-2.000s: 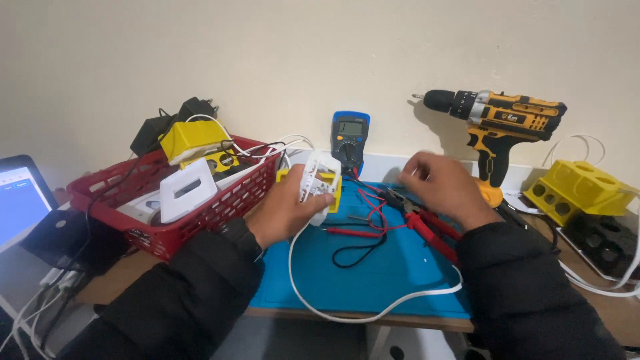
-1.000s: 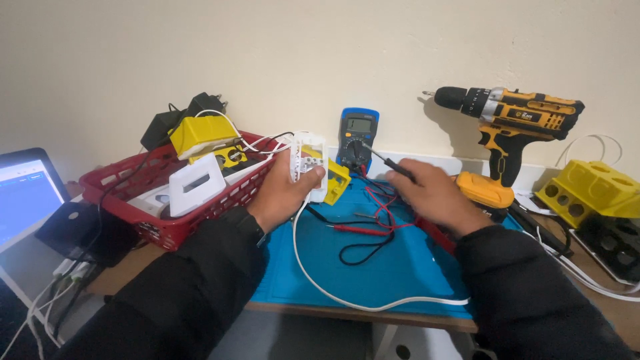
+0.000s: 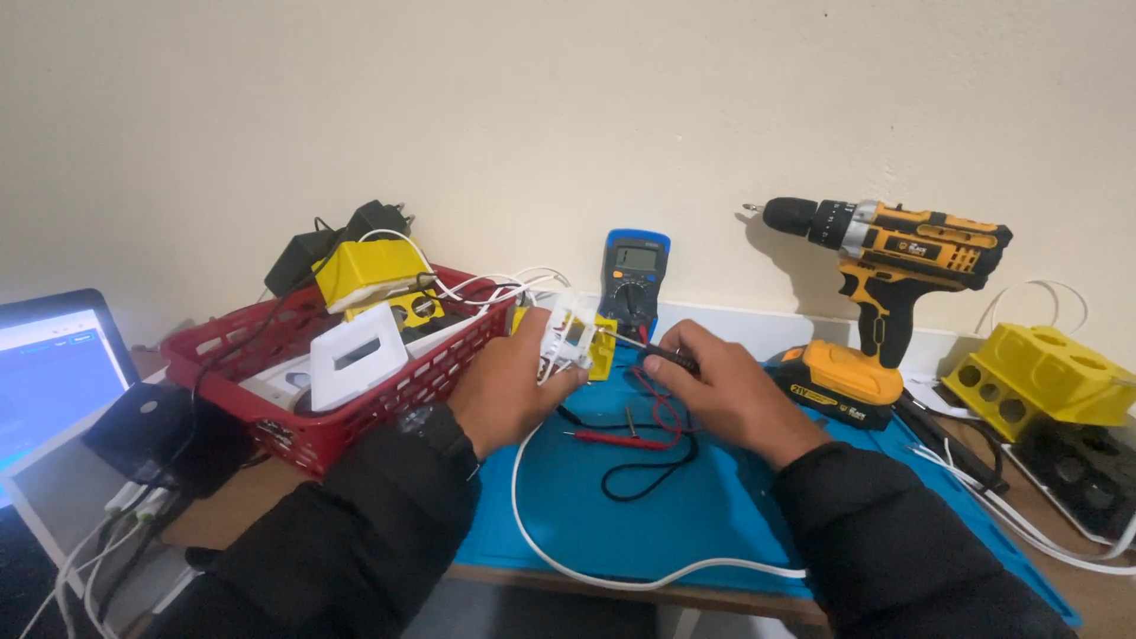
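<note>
My left hand (image 3: 510, 382) grips a white plastic electrical fitting (image 3: 568, 333), with a yellow electrical box (image 3: 603, 351) right behind it. A white cable (image 3: 532, 532) runs down from the fitting and across the blue mat (image 3: 674, 524). In my right hand (image 3: 732, 390) is a screwdriver (image 3: 670, 355) with a dark handle, its shaft pointing left to the fitting's right side; whether the tip touches a screw cannot be told. Below the hands lie a red test probe (image 3: 626, 440) and a black lead (image 3: 635, 497). Behind stands a blue-edged multimeter (image 3: 633, 280).
A red plastic basket (image 3: 355, 426) with boxes, adapters and a white cover plate (image 3: 359, 358) stands left, beside a laptop (image 3: 62, 364). At right are a yellow cordless drill (image 3: 914, 257), another yellow box (image 3: 1043, 377) and loose cables.
My right hand, at the pliers two seconds ago, has moved left with a screwdriver in it. The screwdriver's shaft now reaches the white fitting, which my left hand has turned.
</note>
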